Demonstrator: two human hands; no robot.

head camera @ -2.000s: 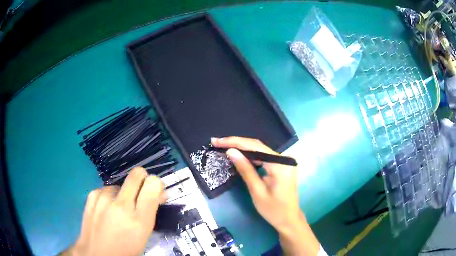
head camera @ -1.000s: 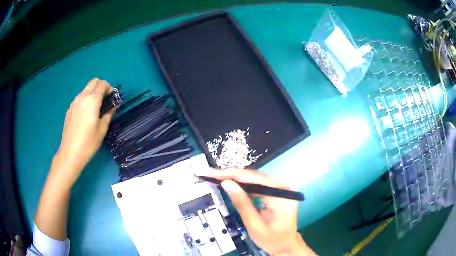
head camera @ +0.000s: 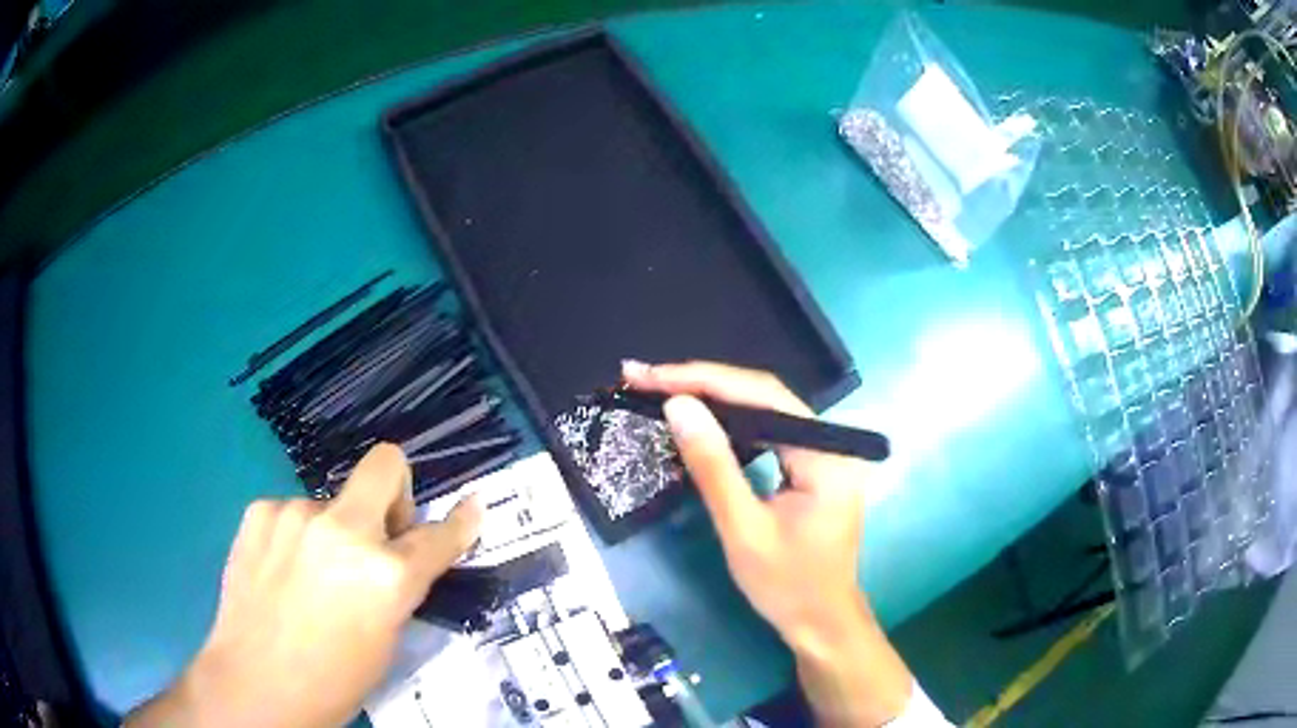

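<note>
My right hand [head camera: 775, 498] holds the black tweezers [head camera: 804, 431], their tips over the pile of tiny silvery metal pieces [head camera: 622, 462] in the near end of the black tray [head camera: 598, 213]. My left hand [head camera: 313, 583] is over the left part of the white fixture [head camera: 543, 509], thumb and index finger towards its plate. A dark bundle that looks like black strips [head camera: 462, 597] sticks out from under its fingers; their ends are blurred. Loose black strips [head camera: 377, 384] lie heaped left of the tray. Whether the tweezers grip a piece cannot be seen.
A clear zip bag [head camera: 925, 142] with silvery pieces and a white label lies beyond the tray to the right. Large clear blister trays [head camera: 1152, 327] are at the far right. A small dark and blue fitting [head camera: 654, 668] sits at the fixture's right side. Cables show at the upper right.
My left hand has come from the strip heap's far left side down to the fixture. My right hand has moved the tweezers from the fixture plate up to the metal pile.
</note>
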